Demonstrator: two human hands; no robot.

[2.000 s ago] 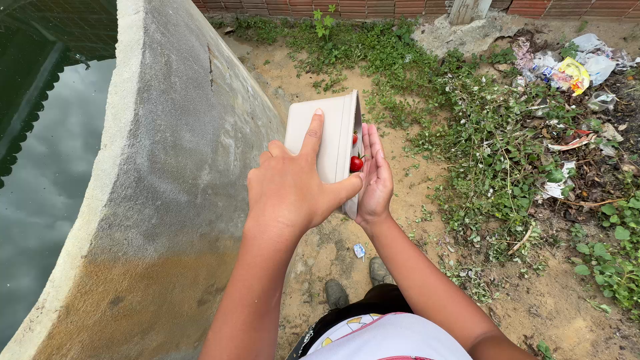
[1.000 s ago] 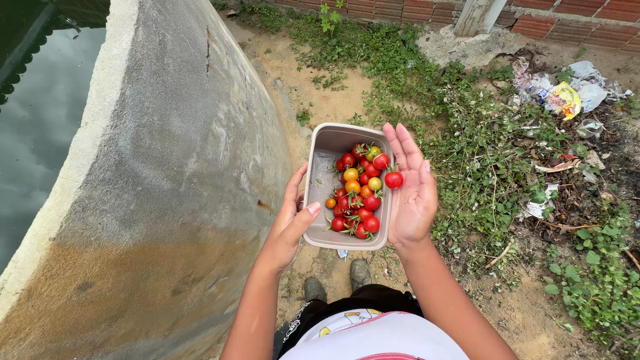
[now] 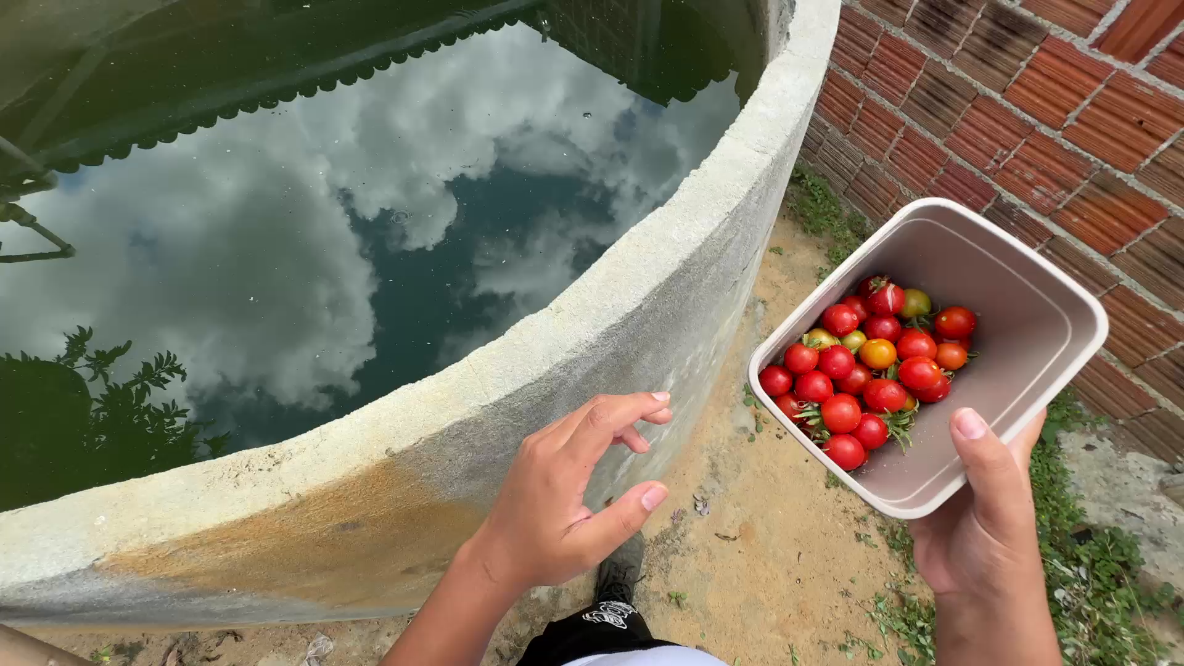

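My right hand (image 3: 990, 518) holds a beige plastic container (image 3: 1008, 305) by its lower right corner, the thumb over the rim and the other fingers mostly hidden beneath. Inside lie many cherry tomatoes (image 3: 885, 395), mostly red with a few orange and greenish ones, some with green stems; they gather at the container's left side, which tilts. My left hand (image 3: 569, 486) is empty, its fingers apart and slightly bent, left of the container and in front of the outer wall of a round concrete tank.
The tank's rough rim (image 3: 592, 305) curves from lower left to top right around greenish water (image 3: 444, 277) reflecting clouds. A red hollow-brick wall (image 3: 1017, 120) stands at the right. Sandy ground (image 3: 740, 564) with weeds (image 3: 1082, 536) lies below, and a shoe shows near the tank.
My left hand has let go of the container, and my right hand now grips it. One second ago a tomato lay at my right hand's fingers. The view has swung toward the tank.
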